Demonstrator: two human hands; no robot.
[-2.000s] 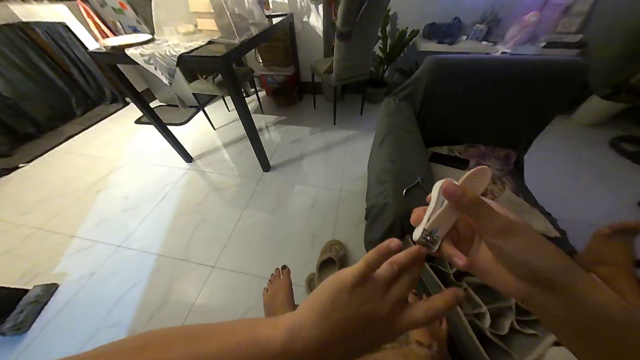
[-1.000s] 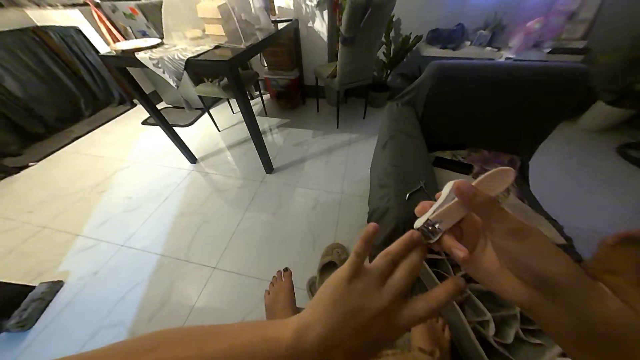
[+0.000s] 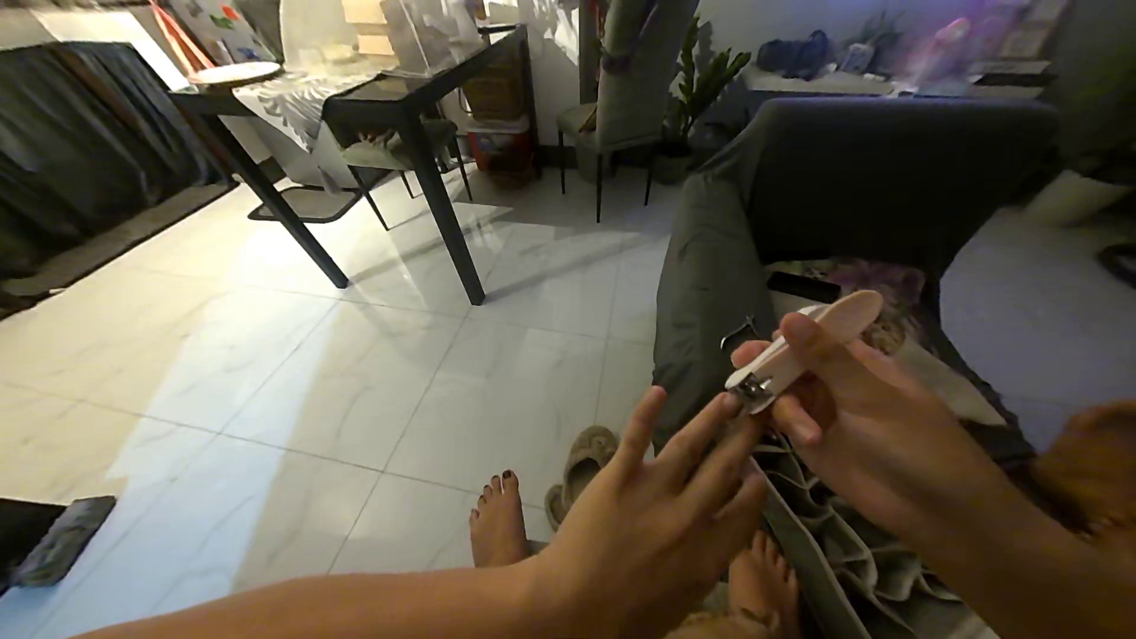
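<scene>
My right hand [image 3: 874, 426] pinches a pale pink nail clipper [image 3: 812, 346] between thumb and fingers, its lever pointing up and to the right. The clipper's metal jaws meet the tip of one finger of my left hand [image 3: 661, 515]. That hand is held palm down with its fingers spread and grips nothing. Whether a nail lies between the jaws cannot be told.
A grey sofa armrest [image 3: 706, 275] stands beyond the hands, with a dark phone-like object [image 3: 803, 286] on the seat. Slippers [image 3: 587, 457] and my bare feet are on the tiled floor [image 3: 426, 373]. A dark table [image 3: 408, 102] and chairs stand farther off.
My left hand's fingers have shifted; two seconds ago they lay lower and flatter, and now one finger points up, apart from the clipper. The right hand still holds the clipper.
</scene>
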